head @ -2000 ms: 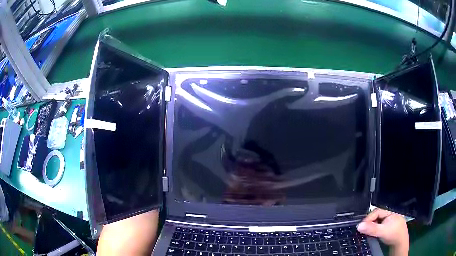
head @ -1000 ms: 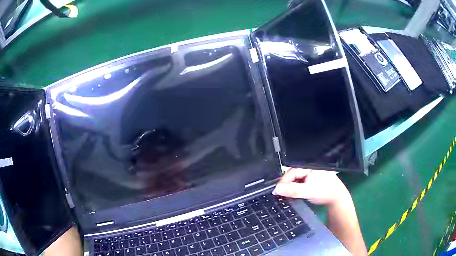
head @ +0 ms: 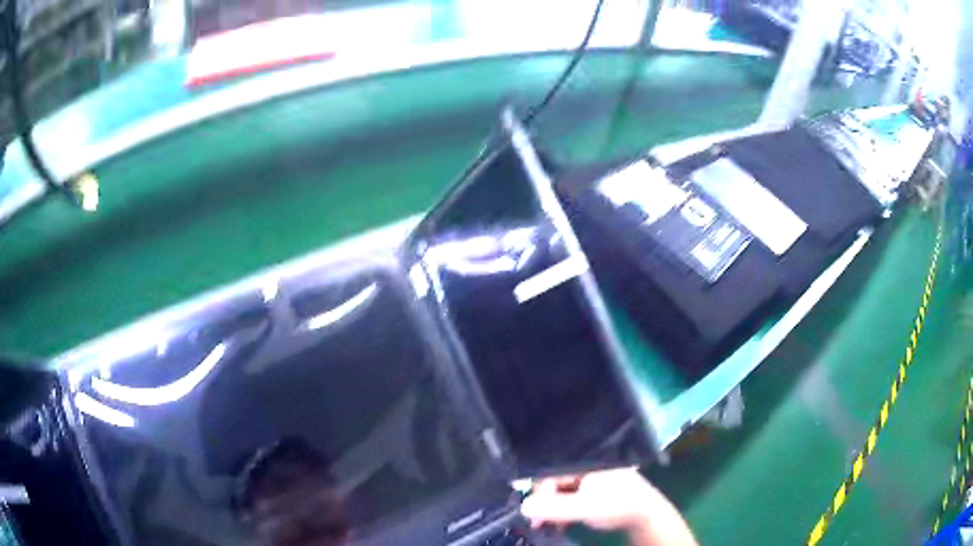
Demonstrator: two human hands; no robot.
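Observation:
The laptop's main screen [head: 288,395] fills the lower left under wrinkled glossy film, with a blurred reflection in it. The right side screen [head: 533,352] is hinged to it, dark, angled outward, with a white tape tab [head: 549,279]. Part of the left side screen [head: 37,459] shows at the left edge. My right hand [head: 597,503] is at the laptop's right hinge corner, below the right side screen, fingers bent; whether it grips the edge is blurred. The keyboard is out of the picture. My left hand is not in view.
Black foam [head: 736,309] right of the laptop holds flat device parts [head: 752,208]. Behind the laptop is a green surface [head: 213,229] with a pale rail. A black cable hangs at the upper left. Yellow-black floor tape [head: 877,427] runs along the green floor at the right.
The view has swung right and up, so the laptop sits lower left and more foam and floor show. The keyboard and my left arm have left the picture. My right hand stays at the hinge corner.

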